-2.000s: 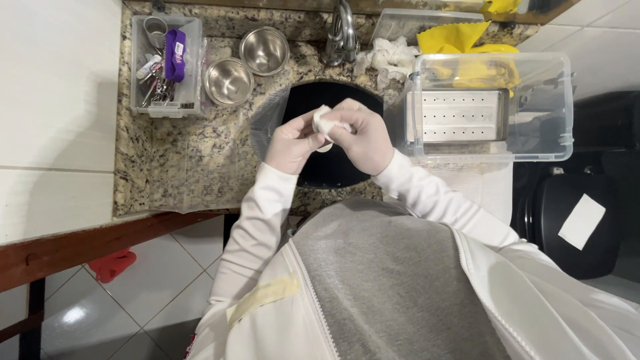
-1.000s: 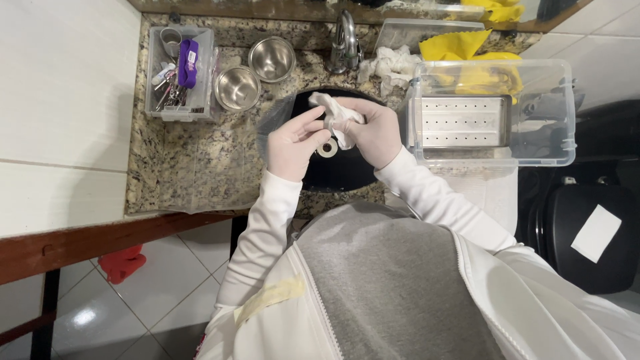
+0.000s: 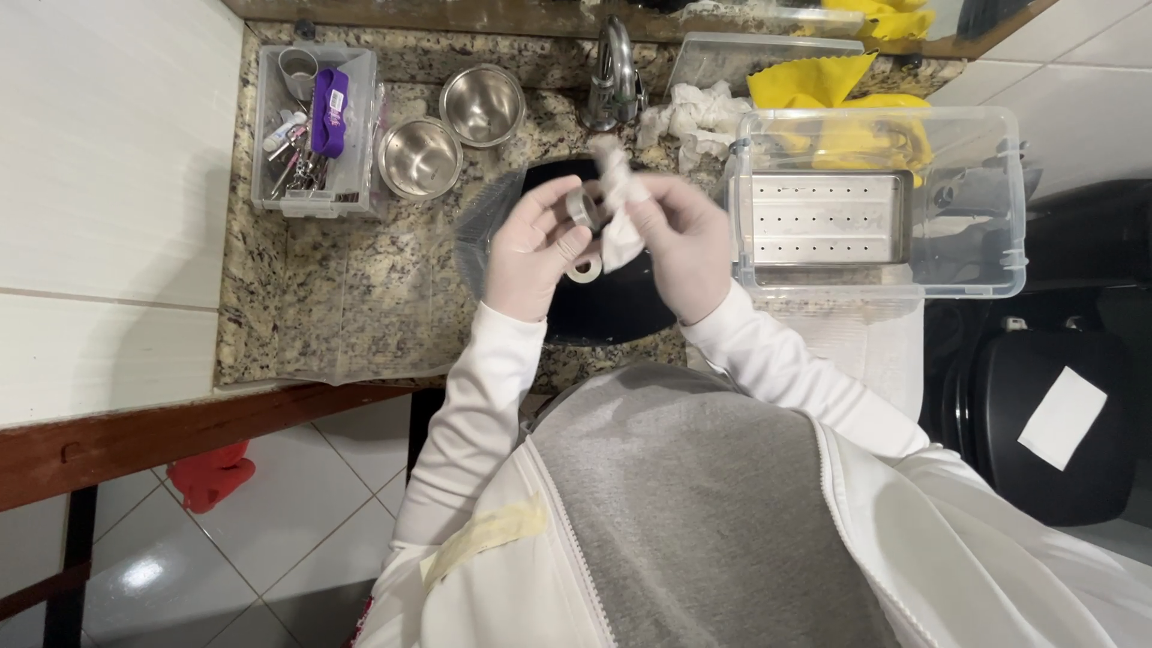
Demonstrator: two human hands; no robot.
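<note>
Above the black sink basin (image 3: pixel 612 310), my left hand (image 3: pixel 537 247) holds a small round metal piece (image 3: pixel 582 207) between thumb and fingers. My right hand (image 3: pixel 681 236) grips a crumpled white paper towel (image 3: pixel 621 202), close to the metal piece and partly blurred. Below them, in the basin, the round drain fitting (image 3: pixel 584 268) shows. A chrome faucet (image 3: pixel 615 76) stands behind the basin. Two steel bowls, one nearer (image 3: pixel 420 158) and one farther back (image 3: pixel 482 105), sit on the counter to the left of it.
Left on the granite counter (image 3: pixel 360 297) is a clear plastic bin (image 3: pixel 315 205) with metal tools and a purple band (image 3: pixel 330 112). On the right, a clear box (image 3: pixel 963 286) with a perforated steel tray (image 3: pixel 823 219) stands by crumpled paper (image 3: pixel 697 121) and yellow gloves (image 3: pixel 810 81).
My hands, close together around the white paper two seconds ago, are now farther apart. The paper now hangs from my right hand, and the metal piece shows in my left fingers.
</note>
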